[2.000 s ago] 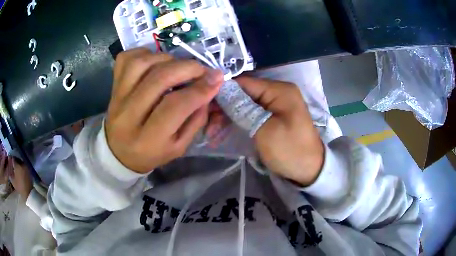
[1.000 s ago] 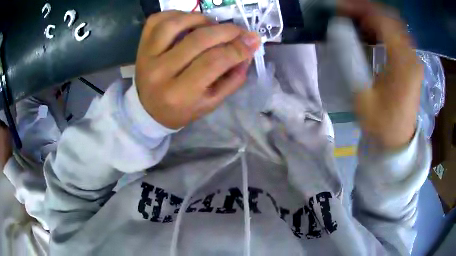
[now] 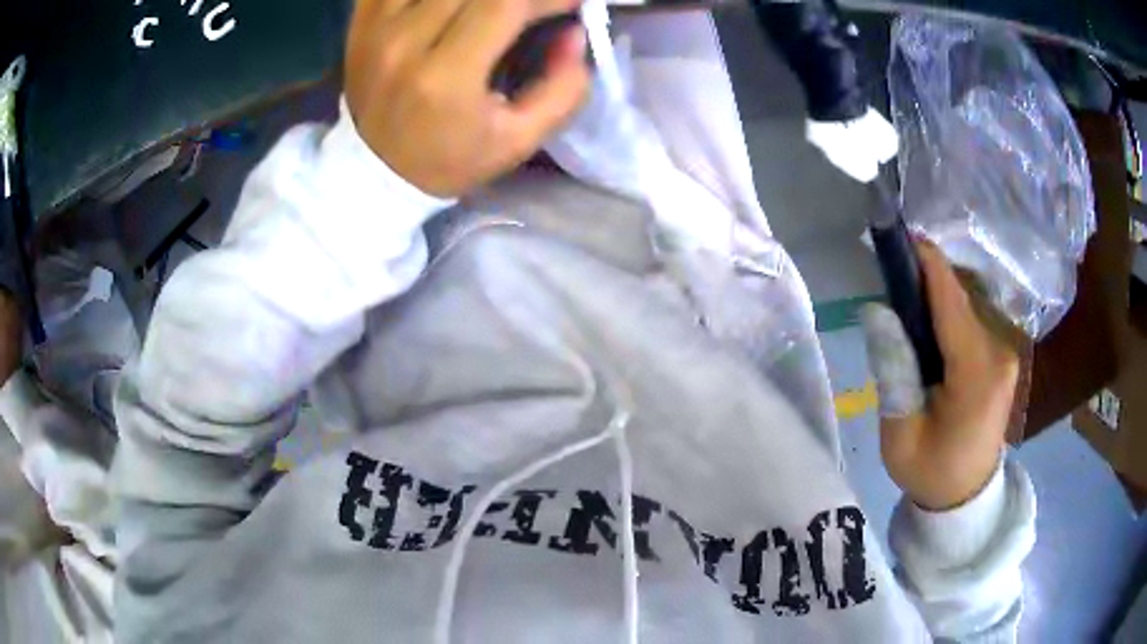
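My left hand (image 3: 465,101) is at the top edge, partly cut off. Its curled fingers are beside the white cord end (image 3: 595,28) and clear plastic bag (image 3: 654,176), which hangs toward my lap. Whether the fingers grip the cord is unclear. The socket housing is out of view above. My right hand (image 3: 950,390), with a grey-white finger wrap (image 3: 894,359), is closed around the black handle of a mallet (image 3: 903,283). The mallet's white head (image 3: 855,141) points up toward the bench.
Small white C-shaped clips (image 3: 216,23) lie on the dark green bench (image 3: 252,82) at upper left. A crinkled clear bag heap (image 3: 994,164) hangs from the bench at right, by cardboard boxes (image 3: 1088,283). Another person's sleeve (image 3: 57,440) shows at far left.
My right hand has left the cord, moved right and taken hold of the mallet. The view has shifted down, so the housing has gone out at the top. My left hand stays near the cord.
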